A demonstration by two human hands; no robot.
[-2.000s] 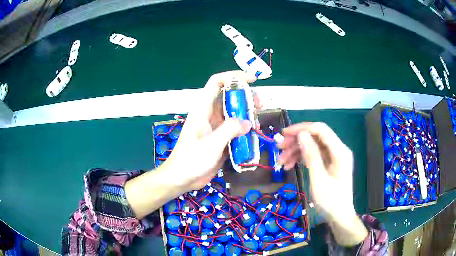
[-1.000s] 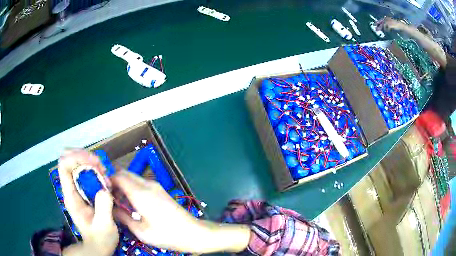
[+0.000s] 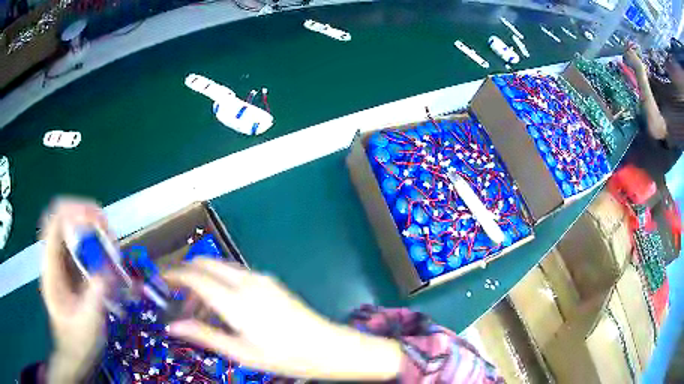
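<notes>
My left hand, blurred, is at the lower left and holds a white housing with a blue battery pack in it. My right hand is just to the right, over the near carton, fingers pointing at the housing. A blurred blue piece with a dark end lies between the hands; whether my right fingers touch it is unclear. The near carton holds blue packs with red leads and white plugs, partly hidden by my hands.
A second carton of blue packs bears a white strip. More cartons stand beyond. White housings lie on the green conveyor behind a pale rail. Brown stacked cartons are at right. Another person's arm shows at far right.
Against one second ago, my left hand with the housing has moved left and slightly up. My right hand has moved slightly left. Since the first frame, the view has turned right.
</notes>
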